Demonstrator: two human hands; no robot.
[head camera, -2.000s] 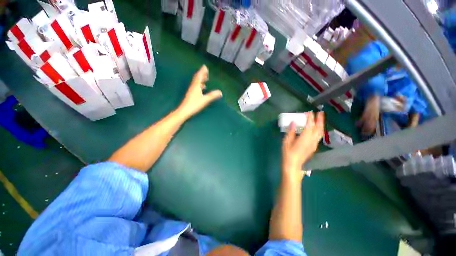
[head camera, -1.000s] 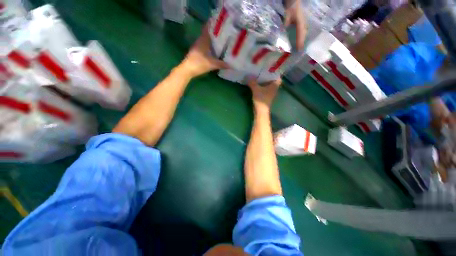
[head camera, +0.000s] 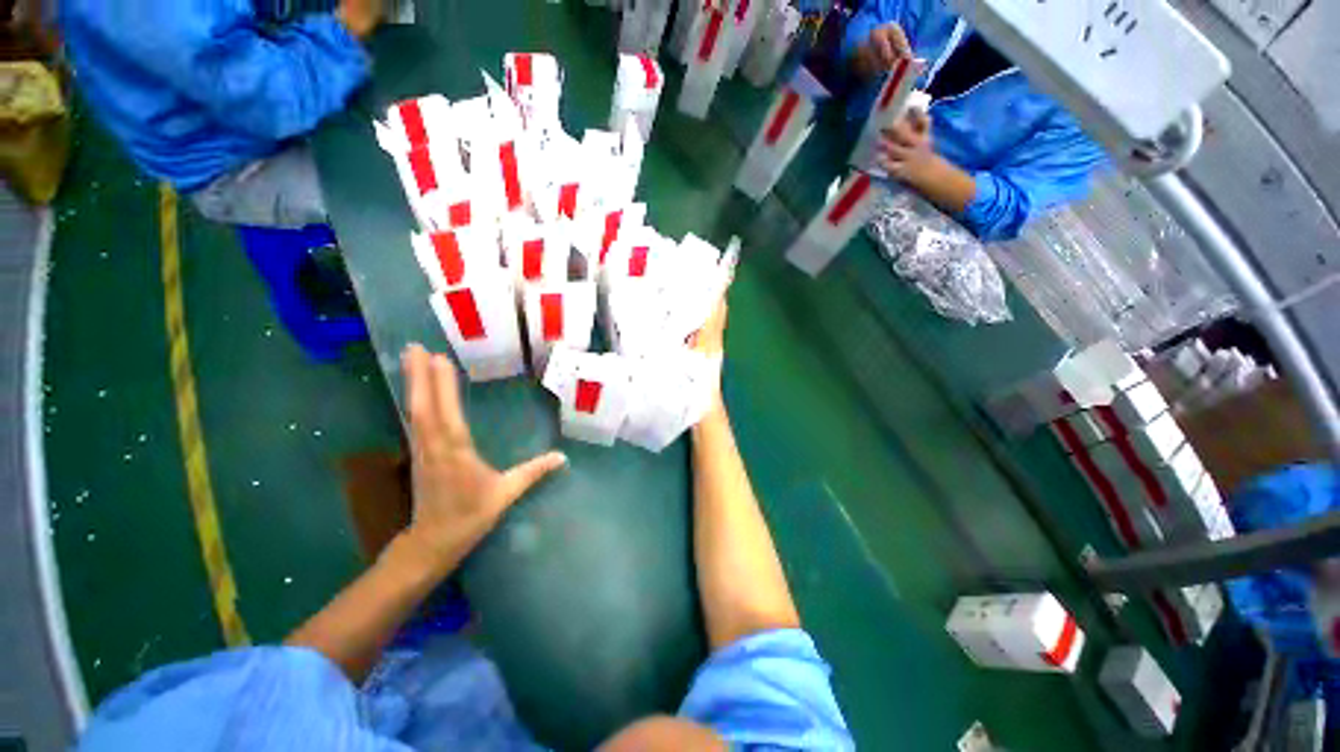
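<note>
A cluster of open white boxes (head camera: 529, 257) with red stripes and raised flaps stands on the green worktop in front of me. My left hand (head camera: 467, 467) is at the cluster's near left side, fingers spread, holding nothing. My right hand (head camera: 711, 353) is at the cluster's right side, against the nearest right boxes (head camera: 664, 394). Its fingers are mostly hidden behind them, so I cannot tell whether it grips them.
One closed box (head camera: 1017, 632) lies at the lower right, with another (head camera: 1139, 691) beside it. A row of boxes (head camera: 1161, 478) is at the far right. Workers in blue sit across and at upper left. Crumpled clear plastic (head camera: 941, 262) and a metal frame (head camera: 1242, 250) are at the right.
My view has swung left. My hands have left the boxes at the far side, and my right hand is now beside the left-hand cluster. My left hand has come free and opened.
</note>
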